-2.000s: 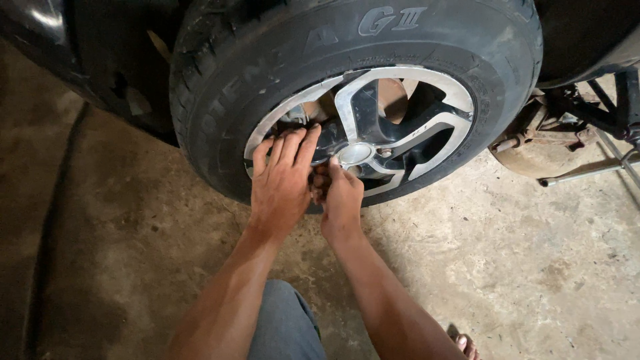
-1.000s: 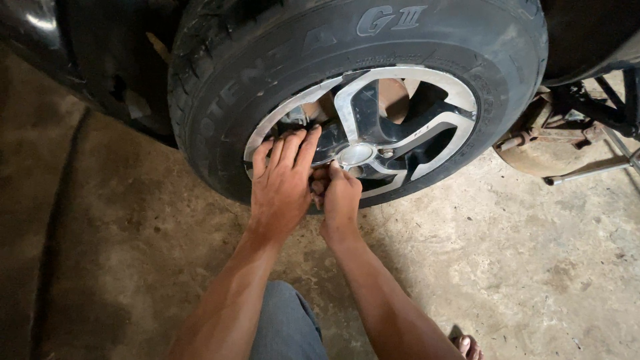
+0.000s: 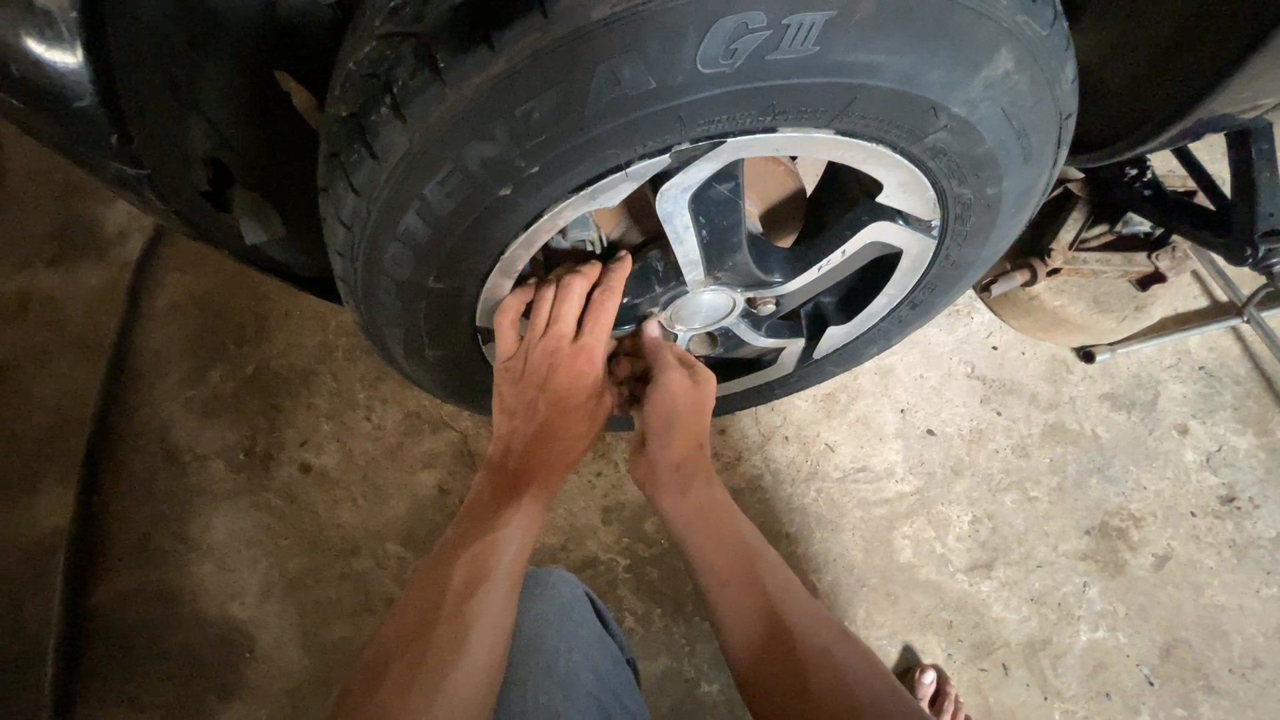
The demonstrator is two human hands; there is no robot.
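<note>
A car wheel with a black rubber tire (image 3: pixel 420 220) and a black and silver alloy rim (image 3: pixel 850 160) fills the upper middle. My left hand (image 3: pixel 555 370) lies over the lower left of the rim, its fingertips on a dark spoke. Close beside it, my right hand (image 3: pixel 675 400) is bent at the rim, thumb just left of the round center cap (image 3: pixel 703 310). Its fingers are curled; whether they hold something small is hidden. A lug nut or bolt head (image 3: pixel 765 305) shows right of the cap.
Dark car bodywork (image 3: pixel 60 70) surrounds the wheel at upper left. At right, a rusty floor jack or metal stand (image 3: pixel 1100 240) is near a cross-shaped lug wrench (image 3: pixel 1180 335) on the stained concrete floor (image 3: pixel 1000 480). A bare foot (image 3: pixel 935 690) shows at the bottom edge.
</note>
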